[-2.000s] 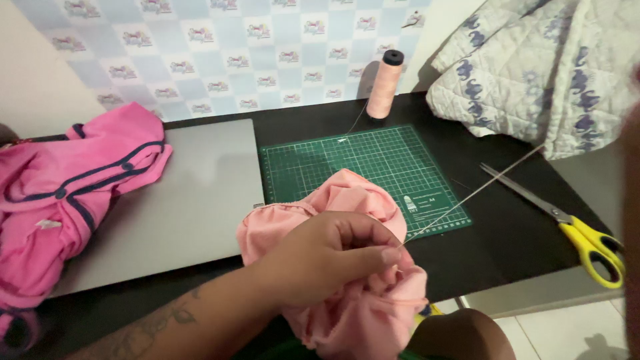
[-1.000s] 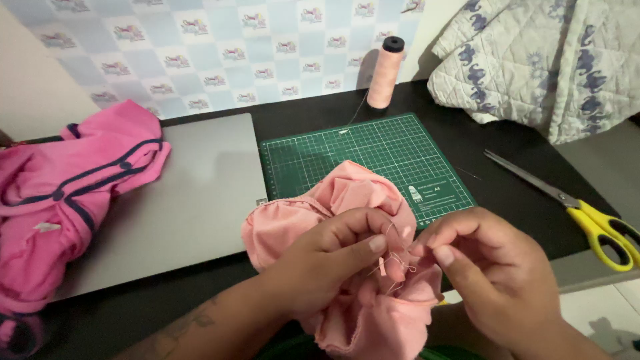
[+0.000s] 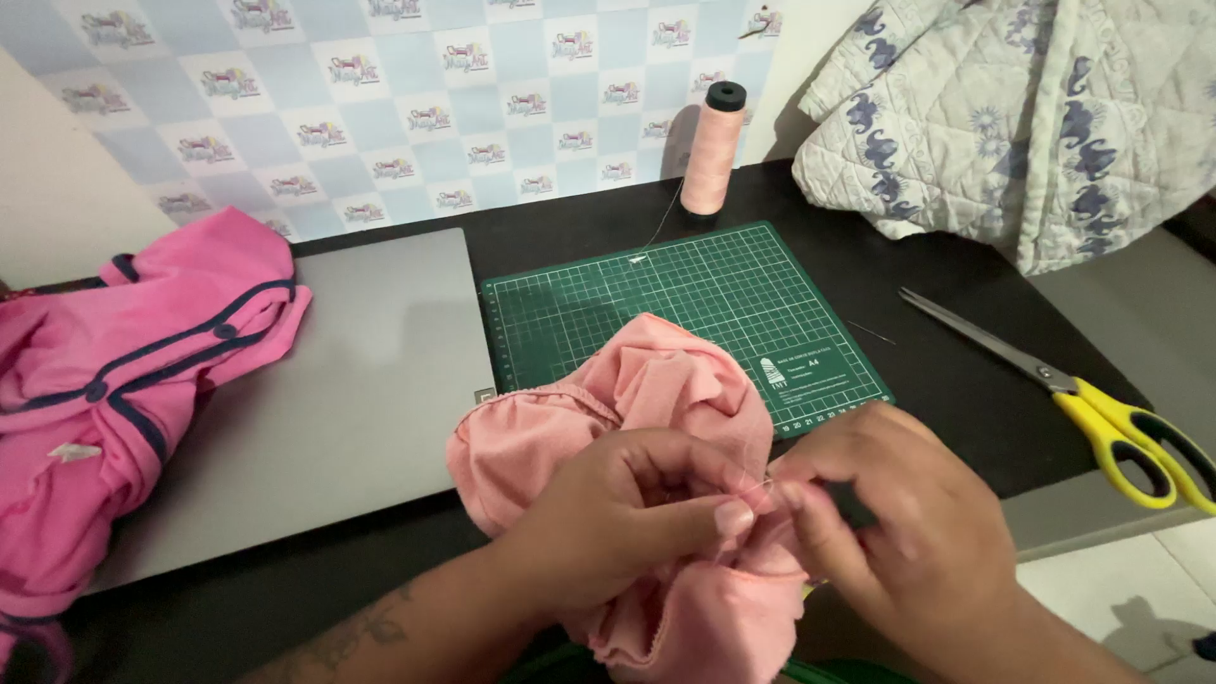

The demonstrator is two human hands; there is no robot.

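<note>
A bunched salmon-pink cloth garment (image 3: 532,446) with seamed edges lies at the lower middle, over the near edge of a green cutting mat (image 3: 570,313). My left hand (image 3: 636,522) pinches its fabric between thumb and fingers. Close against those fingertips, my right hand (image 3: 893,513) pinches at a fine thread (image 3: 768,483); whether a needle is there is too small to tell. Behind the mat a cone of pink thread (image 3: 712,157) stands upright, a strand trailing down to the mat.
Yellow-handled scissors (image 3: 1054,380) lie at right with blades parted. A grey laptop lid (image 3: 332,380) lies at left, partly under a bright pink garment with navy trim (image 3: 180,332). A quilted cloth (image 3: 950,133) hangs at back right. The black table (image 3: 950,408) ends near my right hand.
Two seconds ago a taut thread ran up right from the cloth, with my right hand away at the right edge; now that hand is at the cloth beside my left fingertips.
</note>
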